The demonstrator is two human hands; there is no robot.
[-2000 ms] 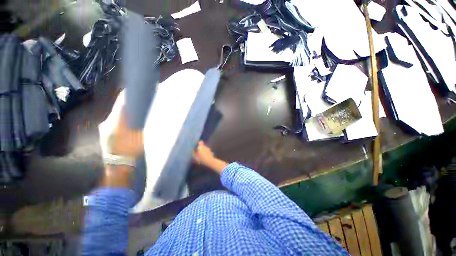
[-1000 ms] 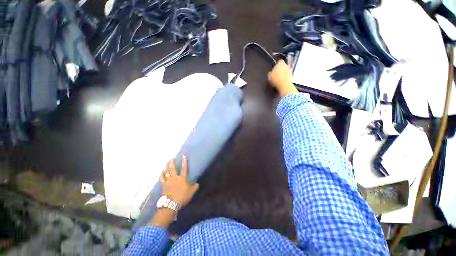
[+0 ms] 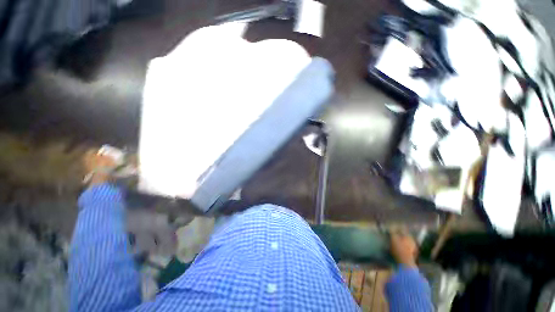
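Observation:
A grey-blue rolled bundle (image 3: 268,135) lies diagonally over the right side of a large white-topped panel stack (image 3: 201,109). Neither hand touches the roll. A dark narrow tie strip (image 3: 322,183) lies on the table to the right of the roll, running towards the front edge, with a white scrap (image 3: 313,144) by its upper end. My left hand (image 3: 100,164) is blurred at the far left by the table's front, at a small white scrap (image 3: 111,152); its grip is unclear. My right hand (image 3: 403,245) is blurred, low at the right by the table edge; its fingers are unclear.
White-topped cut stacks (image 3: 474,73) with dark edges crowd the right, with an open box (image 3: 447,177) and a wooden stick (image 3: 474,173). Dark bundles (image 3: 36,36) lie at the upper left. A white slip (image 3: 309,17) is at the back. Wooden slats (image 3: 365,286) show below the table.
My left hand has left the roll and moved left. My right hand has moved from the back to the front edge. The strip now lies right of the roll. The view has shifted.

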